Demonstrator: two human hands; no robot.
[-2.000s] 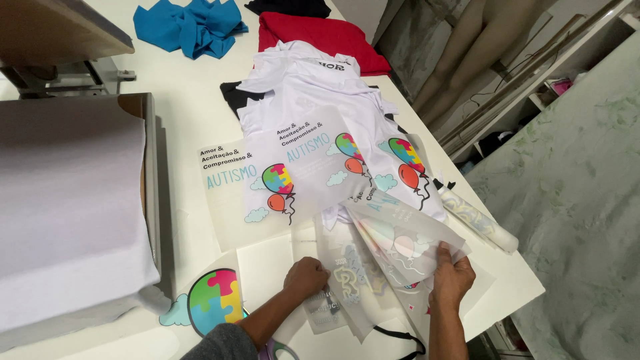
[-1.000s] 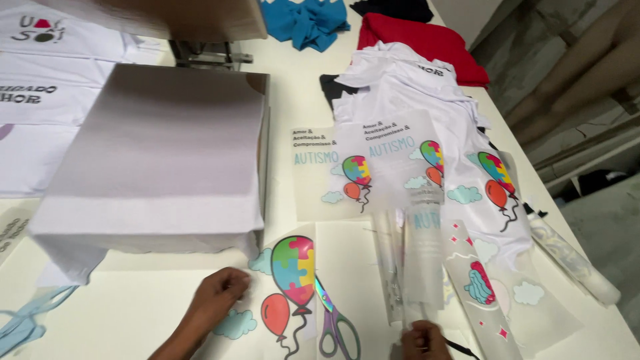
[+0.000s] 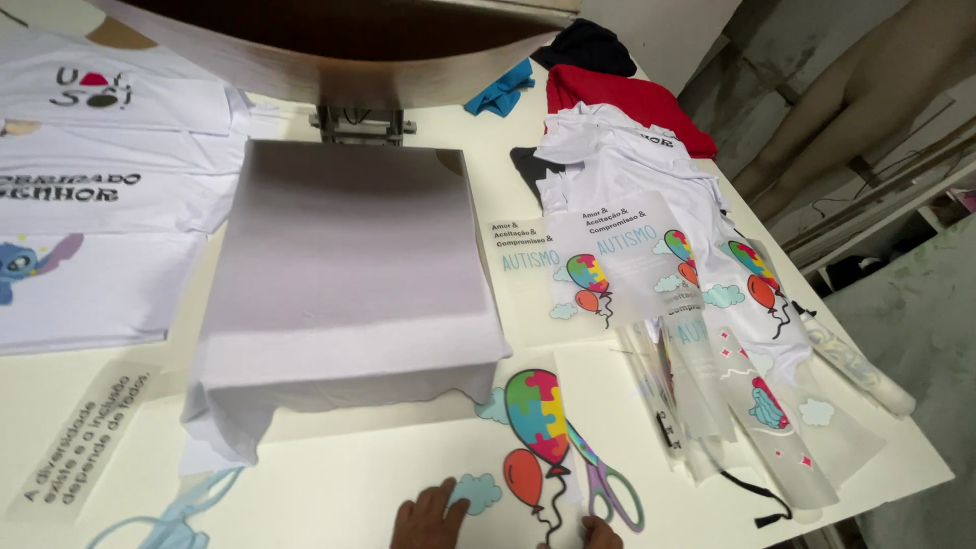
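Note:
A translucent transfer film printed with puzzle-pattern and red balloons [image 3: 536,415] lies at the table's front. My left hand [image 3: 431,515] rests with its fingertips at the film's left side, beside a printed cloud. My right hand [image 3: 598,532], mostly cut off by the bottom edge, is at the film's lower right corner; whether it grips the film is not clear. Scissors with purple-green handles [image 3: 610,480] lie just right of the film. Behind the film, a white garment [image 3: 358,282] is spread over the heat press's lower platen.
The heat press's raised upper plate [image 3: 381,72] overhangs the back. Printed white shirts [image 3: 99,183] lie at left, near a lettered film strip [image 3: 84,442] and a light-blue mask [image 3: 171,518]. More films [image 3: 618,267], white shirts [image 3: 633,168], red fabric [image 3: 633,99] and a film roll [image 3: 858,366] are at right.
Two seconds ago both hands were among the films at right; my left hand moved left first, and now both are at the balloon film. The view has swung left.

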